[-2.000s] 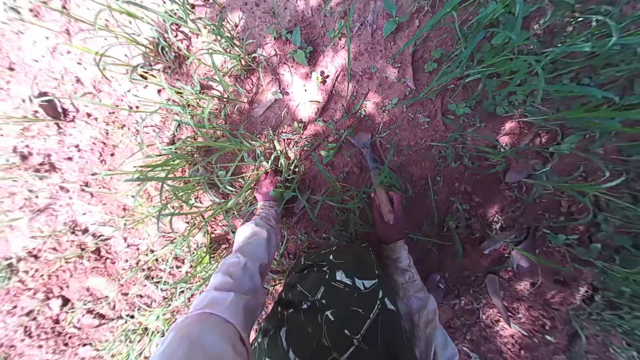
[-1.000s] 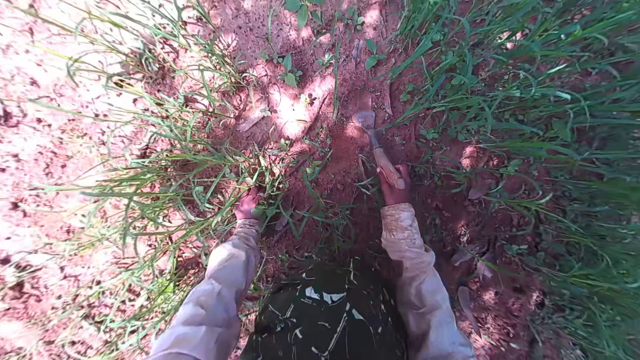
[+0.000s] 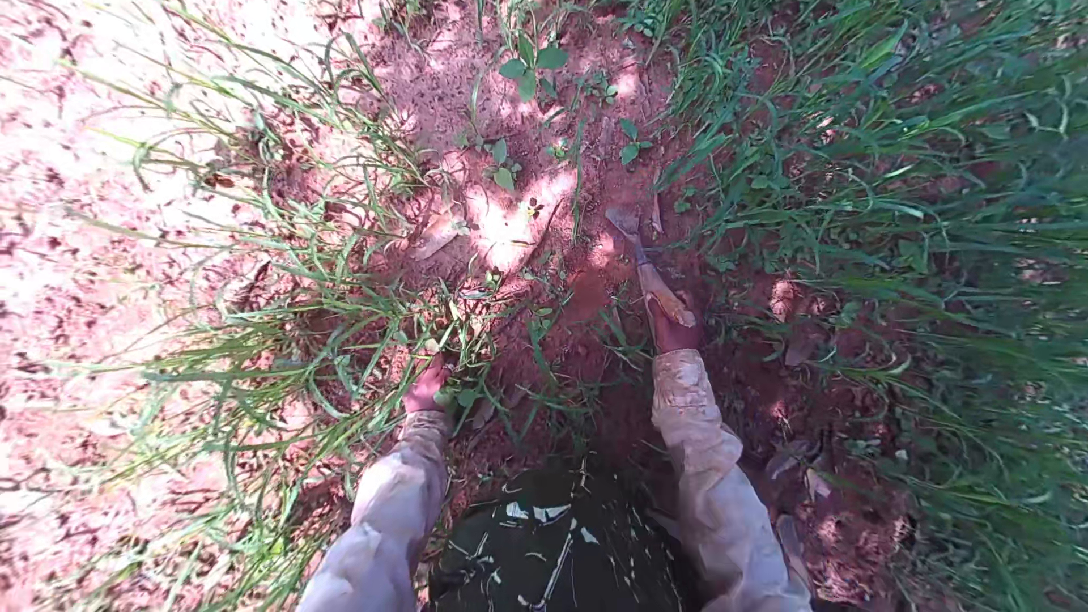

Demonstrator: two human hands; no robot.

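Observation:
My right hand [image 3: 676, 327] is closed round the wooden handle of a small hand tool with a flat metal blade [image 3: 625, 223]; the blade points away from me, close to the red soil. Lower left, my left hand [image 3: 427, 387] is at the base of a grass clump [image 3: 340, 340], with green leaves by its fingers. Blades of grass partly cover those fingers, and whether they grip anything cannot be told. Between the hands lie reddish soil [image 3: 591, 293] and low weeds [image 3: 540, 336].
Dense tall grass [image 3: 892, 204] fills the right side. Small broad-leaved seedlings [image 3: 529, 68] grow farther forward. A dry leaf [image 3: 438, 234] lies left of the blade, and more dry leaves [image 3: 786, 459] lie beside my right sleeve. Dark patterned cloth [image 3: 561, 544] covers my lap.
Over the two seconds, the right hand and tool have moved away from my lap, and the wooden handle shows more plainly. The left hand stays by the grass clump.

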